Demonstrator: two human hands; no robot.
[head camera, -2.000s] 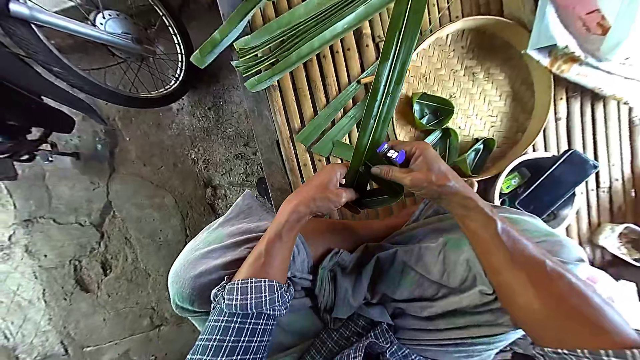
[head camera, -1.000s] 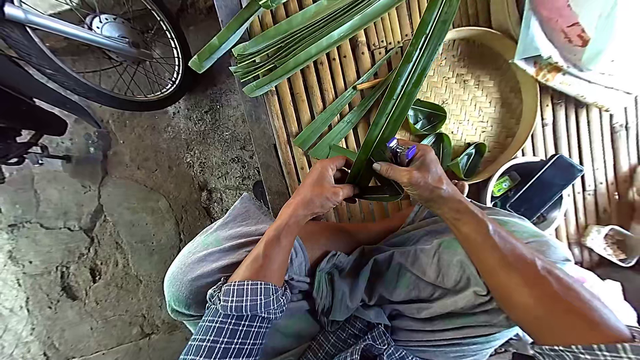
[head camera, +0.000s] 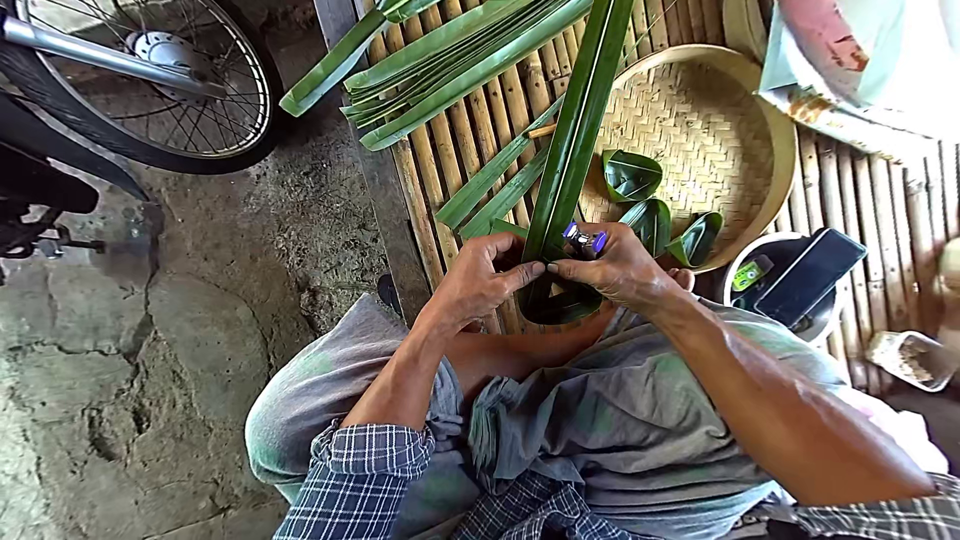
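Observation:
A long green palm leaf strip (head camera: 576, 127) runs up from my hands over the bamboo slats, its lower end bent into a loop (head camera: 562, 307). My left hand (head camera: 487, 281) pinches the strip at the fold from the left. From the right, my right hand (head camera: 619, 266) grips the fold, thumb near my left thumb, and also holds a small purple-and-silver stapler (head camera: 585, 238) between its fingers. Three folded leaf pieces (head camera: 632, 176) lie at a round woven bamboo tray (head camera: 682, 135) beyond my right hand. My fingers partly hide the fold.
Cut leaf strips (head camera: 487, 184) and a stack of leaves (head camera: 457, 71) rest on the bamboo slat platform (head camera: 412, 180). At right are a bowl (head camera: 825, 330) with a phone (head camera: 811, 276), a plastic container (head camera: 913, 360) and a plastic bag (head camera: 825, 60). A motorcycle wheel (head camera: 161, 75) stands at upper left.
The upper part of the long leaf strip has swung to the right and then back somewhat left. Both hands stay at the fold.

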